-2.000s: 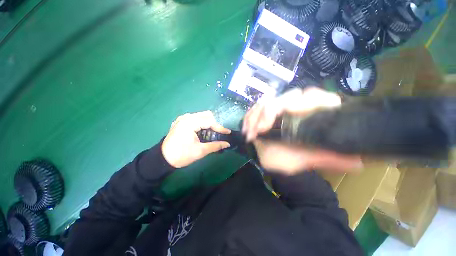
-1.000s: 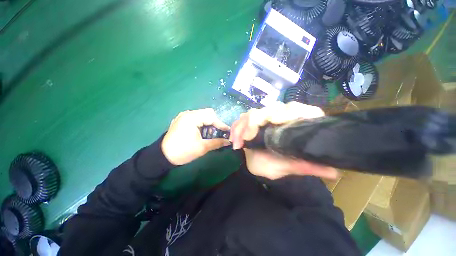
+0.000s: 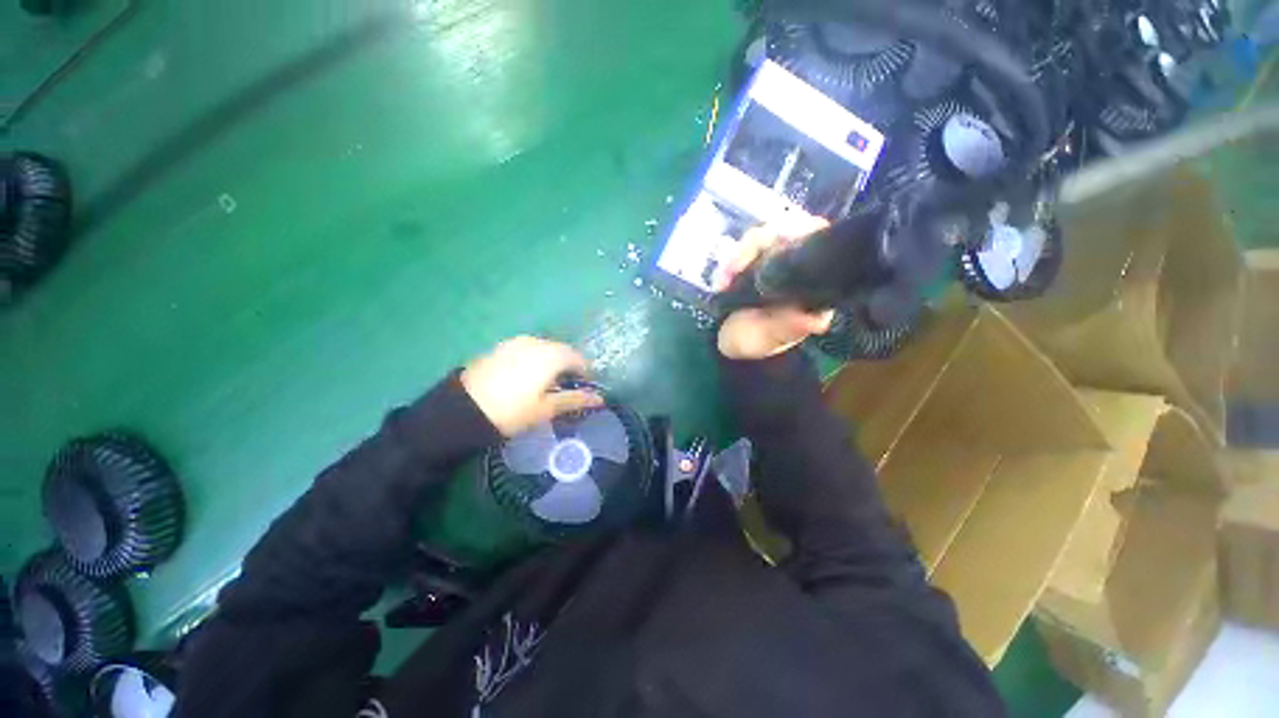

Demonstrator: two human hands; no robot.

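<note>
A fan head with pale blades (image 3: 570, 460) faces up close to my body. My left hand (image 3: 530, 386) holds its upper rim. A small part, perhaps a clip or base (image 3: 685, 466), lies just right of the fan against my dark clothing. My right hand (image 3: 772, 302) is round the black electric screwdriver (image 3: 842, 267), over the lower end of the blue-white printed box (image 3: 786, 154). The screwdriver's tip is hard to make out. Small shiny screws (image 3: 634, 257) lie on the box and beside its left edge.
A fan pile (image 3: 968, 140) stands behind and right of the box. Open cardboard cartons (image 3: 982, 407) stand at right. More fan heads (image 3: 110, 505) sit at lower left, and one at the left edge (image 3: 28, 218). A blurred pale bar (image 3: 1164, 152) crosses the upper right.
The screwdriver and my right hand have moved up from the work to the box. My left hand now holds a blade-side-up fan head near my lap. The small black part is no longer between both hands.
</note>
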